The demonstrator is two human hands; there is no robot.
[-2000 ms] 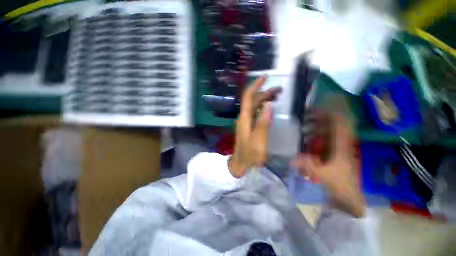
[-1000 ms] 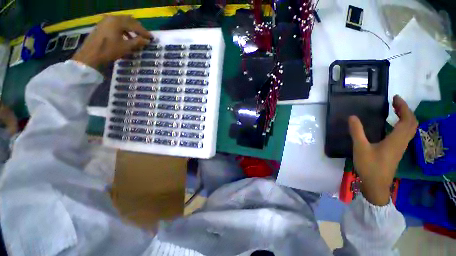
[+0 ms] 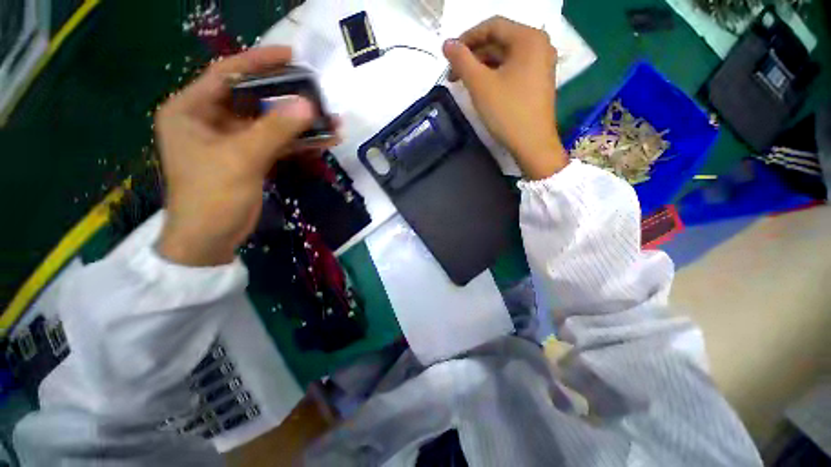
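A black housing [image 3: 451, 205] lies face up and slanted on white sheets, with a dark shiny module [image 3: 424, 137] in its window at the upper end. My left hand [image 3: 214, 150] is raised left of the housing and grips a blurred dark part with shiny edges [image 3: 319, 96]; its exact kind is unclear. My right hand [image 3: 510, 87] is above the housing's upper end, thumb and finger pinched on a thin lead [image 3: 444, 77] that runs from the housing. A small framed part [image 3: 360, 38] with its own thin wire lies on the white sheet beyond.
Black wired modules [image 3: 328, 324] with red leads lie left of the housing. A foam tray [image 3: 273, 365] of circuit modules is at lower left, partly under my left sleeve. A blue bin [image 3: 679, 114] of beige strips is at right, a red tray [image 3: 661, 226] below it, and another black housing [image 3: 761, 82] at upper right.
The view has turned and shifted right. My left hand has left the foam tray and now holds a dark part. My right hand has moved from the housing's side to the lead above it.
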